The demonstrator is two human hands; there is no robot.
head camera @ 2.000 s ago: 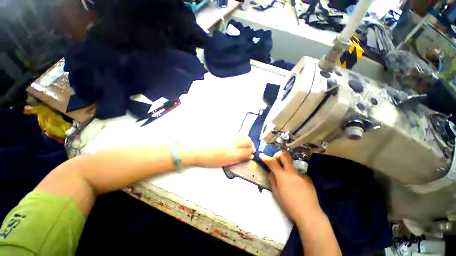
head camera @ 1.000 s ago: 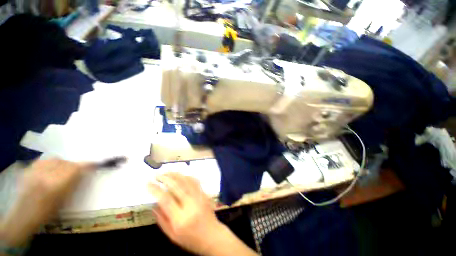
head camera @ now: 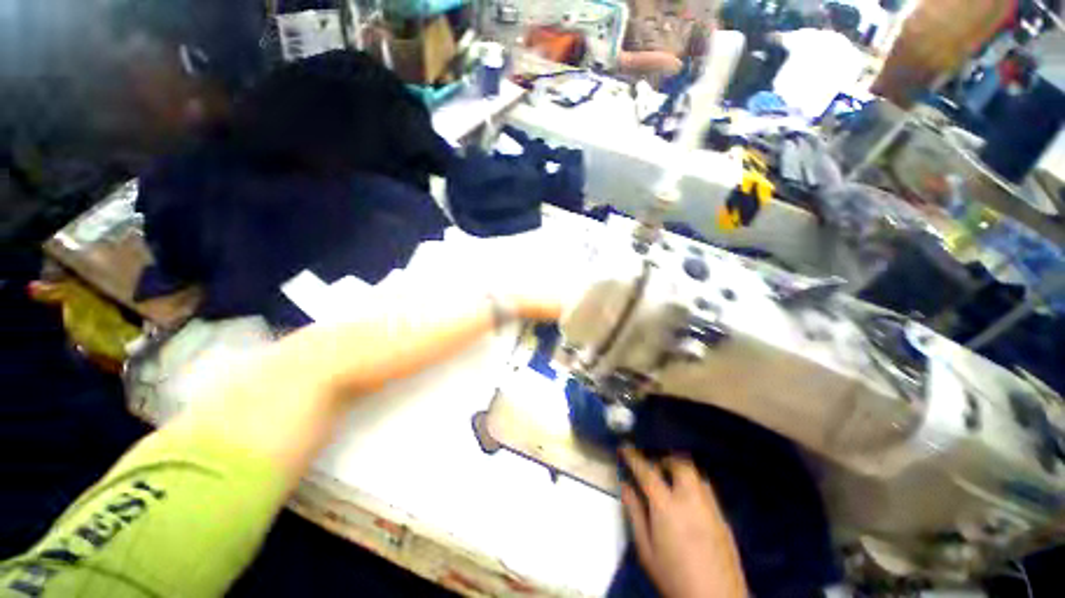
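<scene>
A navy cloth (head camera: 742, 467) lies under the cream sewing machine (head camera: 759, 362) and hangs over the front of the table. A small part of it shows left of the presser foot (head camera: 619, 415). My left hand (head camera: 540, 306) reaches behind the machine head's left end; its fingers are hidden and the wrist is washed out by light. My right hand (head camera: 687, 532) is just in front of the presser foot, its fingers over the navy cloth. A dark thin shape shows by these fingertips, too blurred to tell whether it is a tool or cloth.
A black and navy cloth heap (head camera: 292, 222) lies at the table's far left, with white pieces (head camera: 333, 298) at its edge. A smaller dark bundle (head camera: 502, 187) is at the back. The worn table edge (head camera: 391, 543) runs below my left arm. People are in the background.
The view has swung left. My left hand has left the table's left side, where it held a dark tool, and gone behind the machine head. My right hand has moved to the presser foot.
</scene>
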